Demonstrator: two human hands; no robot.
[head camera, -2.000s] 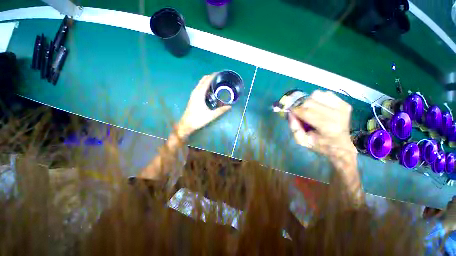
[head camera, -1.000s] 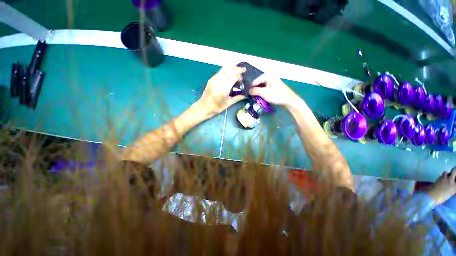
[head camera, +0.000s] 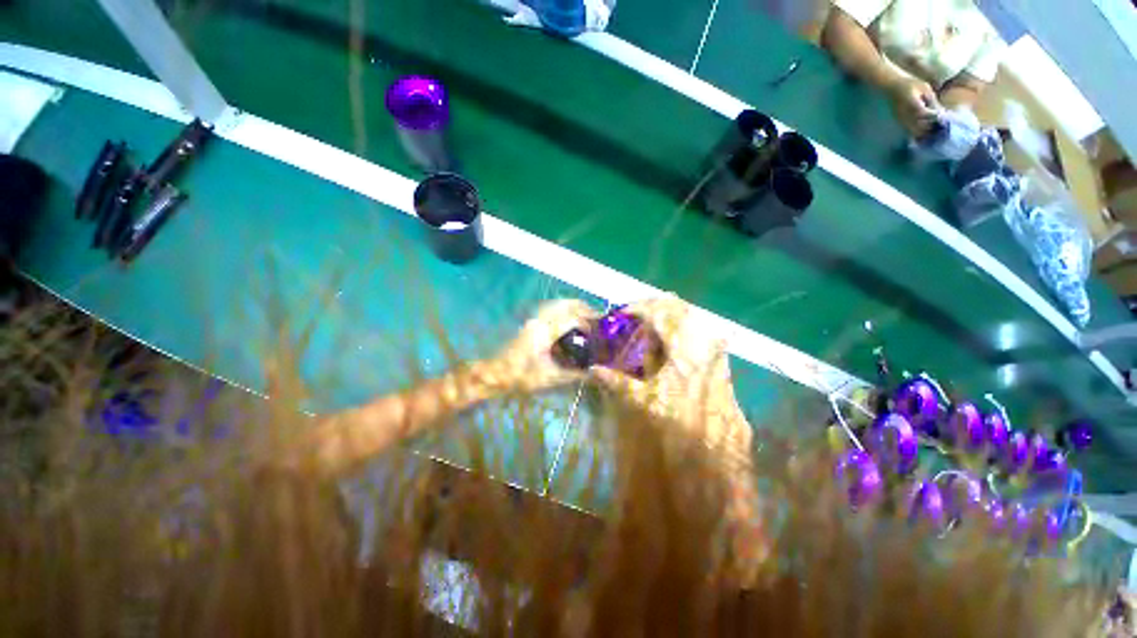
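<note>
My left hand (head camera: 549, 344) holds a black lamp housing (head camera: 574, 348) near the white rail. My right hand (head camera: 683, 361) holds a purple reflector assembly (head camera: 620, 338) right beside the housing. The two parts are close together between my hands; whether they touch or fit into each other I cannot tell. My fingers and brown hair partly hide both. Another black housing (head camera: 451, 219) stands upright at the white rail to the left. Rows of purple reflector assemblies (head camera: 893, 441) with white wires stand at the right, blurred by hair.
Slim black bars (head camera: 132, 206) lie at the far left. Across the white rail (head camera: 549, 259), a housing with a purple rim (head camera: 418, 110) and several black housings (head camera: 772, 183) stand on the dark green belt. A person's hands (head camera: 919, 109) and a clear plastic bag (head camera: 1055, 251) show opposite.
The view has shifted upward, showing more belt and the person opposite. The purple reflector assembly has turned and come up level with the housing, between my hands.
</note>
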